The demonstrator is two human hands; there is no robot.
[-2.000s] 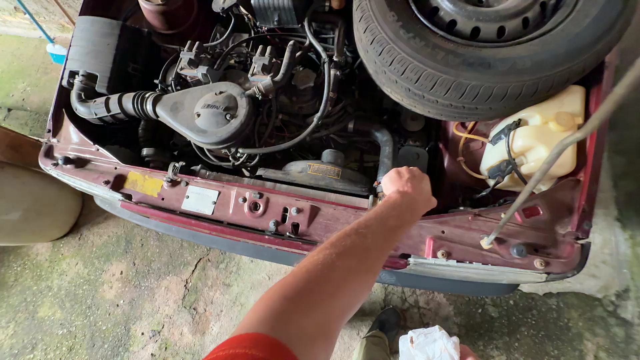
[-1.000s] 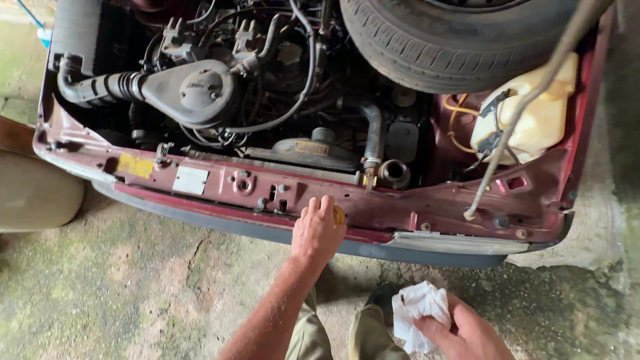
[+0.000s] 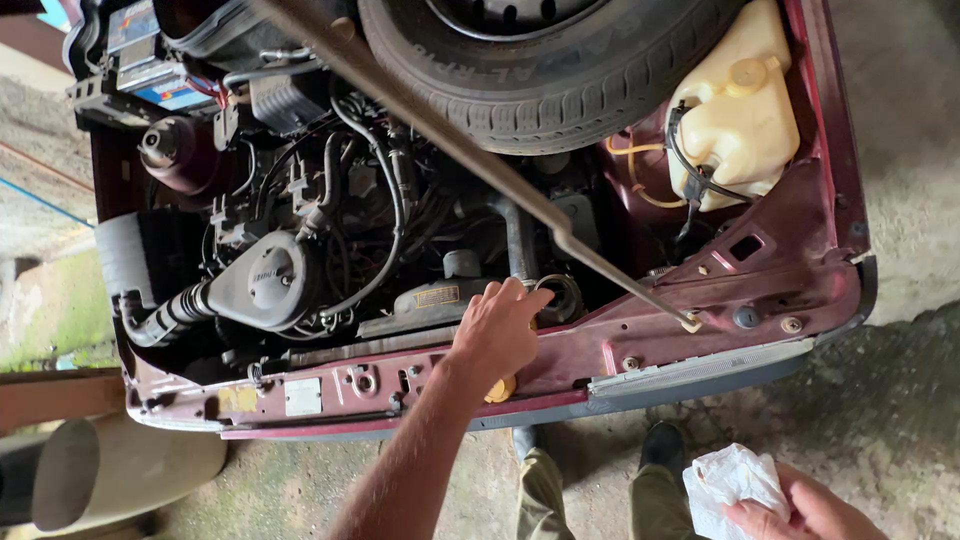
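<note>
My left hand (image 3: 501, 322) reaches over the car's front panel, its fingers at the near end of a grey hose (image 3: 517, 240). One finger points to the rim of a round, open-topped neck (image 3: 562, 298) beside that hose. I see nothing held in this hand, though its underside is hidden. Under its wrist a yellow cap (image 3: 501, 389) lies on the front edge of the maroon panel (image 3: 555, 360). At the lower right, my right hand (image 3: 806, 506) grips a crumpled white cloth or paper wipe (image 3: 731, 484), which bears a small dark mark.
A metal prop rod (image 3: 480, 161) slants across the engine bay to the panel. Behind are a spare tyre (image 3: 555, 112) and a cream plastic reservoir (image 3: 735, 112). A grey air-cleaner housing (image 3: 262, 285) and a battery (image 3: 161, 71) lie left. My feet stand below the bumper.
My left hand has moved from the front panel's edge to the open neck, and the yellow cap lies let go on the panel. My right hand keeps hold of the white wipe.
</note>
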